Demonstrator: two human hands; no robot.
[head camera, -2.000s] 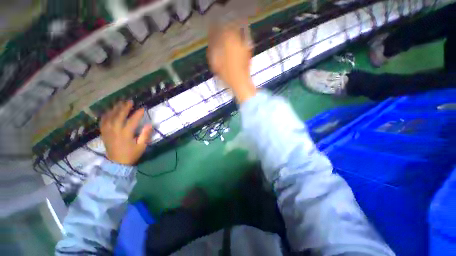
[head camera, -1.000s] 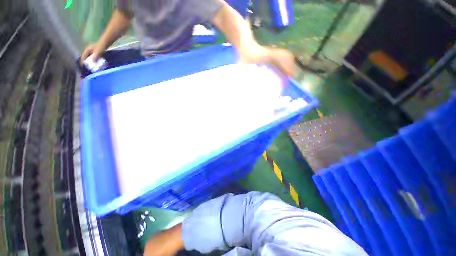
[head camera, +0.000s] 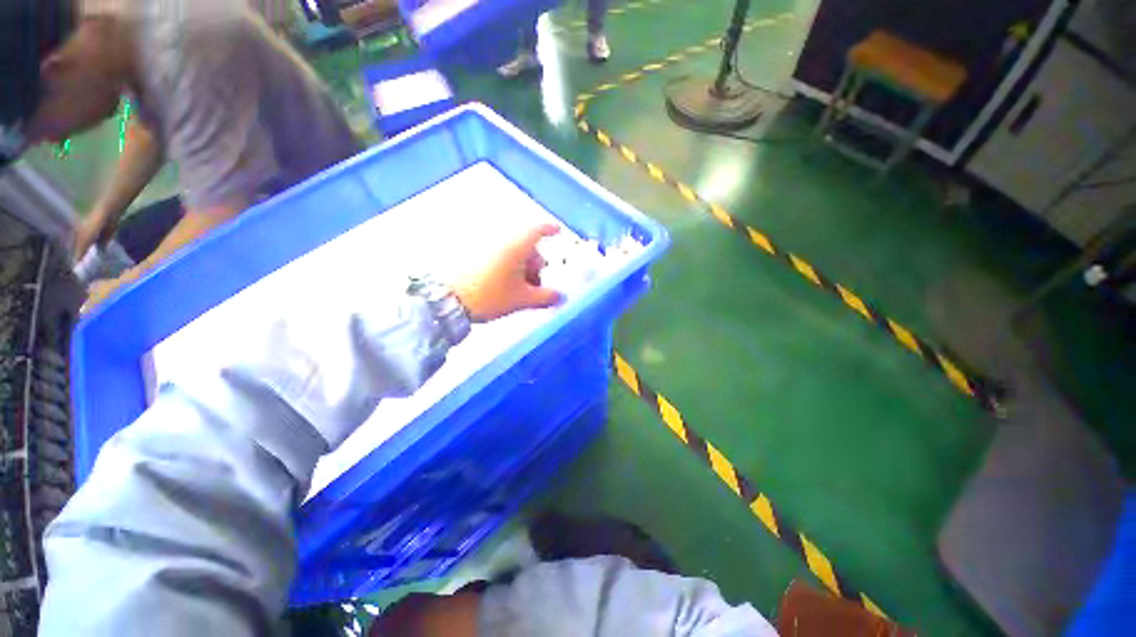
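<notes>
A blue tote (head camera: 473, 373) stands in front of me with a bright white sheet (head camera: 374, 249) inside. Several small white adapters (head camera: 586, 259) lie bunched at its right corner. My left hand (head camera: 508, 280) reaches across the sheet to that corner. Its fingers and thumb close around white adapters there; how many is unclear. My right hand (head camera: 430, 615) is low at the bottom edge, dark, blurred and cut off. Its fingers are hidden, and I cannot tell if it holds anything.
Another person (head camera: 237, 112) leans beside the tote at left, a white item in one hand. The rack (head camera: 37, 373) runs along the left edge. Yellow-black tape (head camera: 723, 467) crosses the green floor. A stool (head camera: 903, 69), a round stand base (head camera: 713, 102) and smaller blue totes (head camera: 411, 93) are farther back.
My view has swung from the rack to the tote. My left hand, out of picture one second ago, now reaches into the tote. The other person's hand has left the tote's right corner.
</notes>
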